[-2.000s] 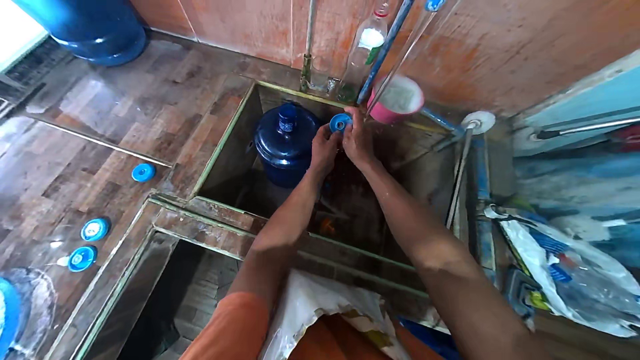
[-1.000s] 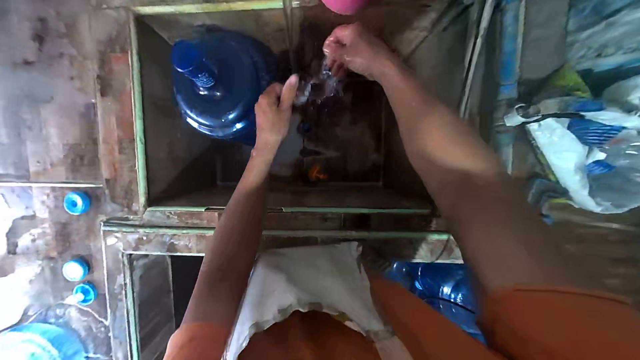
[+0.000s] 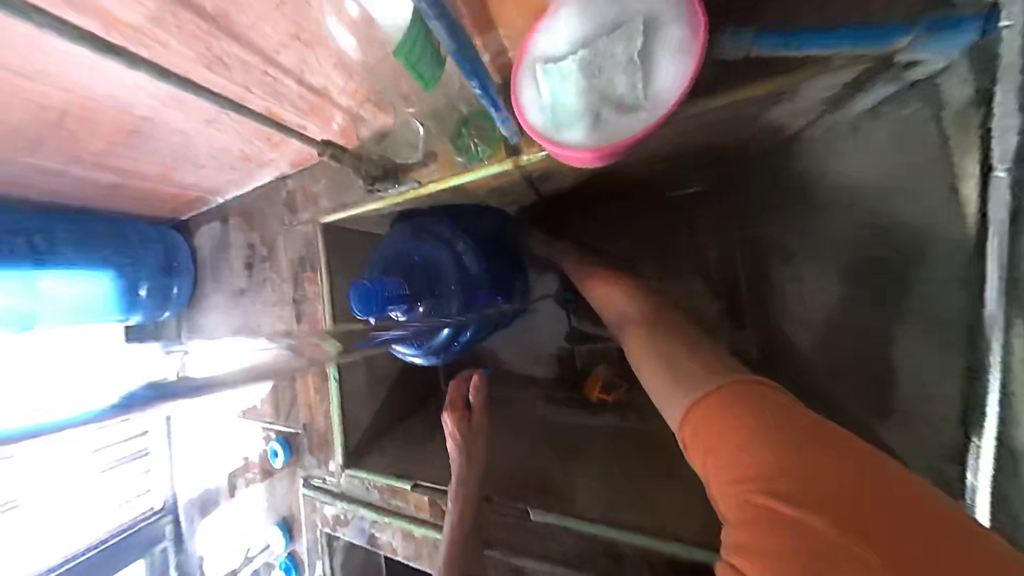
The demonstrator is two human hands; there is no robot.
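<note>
A large blue plastic water jug [image 3: 448,272] with a blue neck stands tilted in view inside a dark tiled basin [image 3: 528,448]. My right hand [image 3: 548,244] reaches down beside the jug's far side; its fingers are lost in shadow, so its grip cannot be made out. Below the jug is my left hand [image 3: 466,396], fingers curled, with a small bit of blue at the fingertips that may be a cap. An orange object [image 3: 606,386] lies on the basin floor near my right forearm.
A pink-rimmed tub [image 3: 612,80] of whitish contents and a clear bottle [image 3: 400,136] stand by the basin's back edge. Blue caps [image 3: 278,453] lie on the left ledge. Another blue jug [image 3: 96,264] is at far left. Pipes cross above.
My right hand has gone from beside the left hand, where water splashed, down to the jug's far side. The left hand is now below the jug. The view has turned strongly.
</note>
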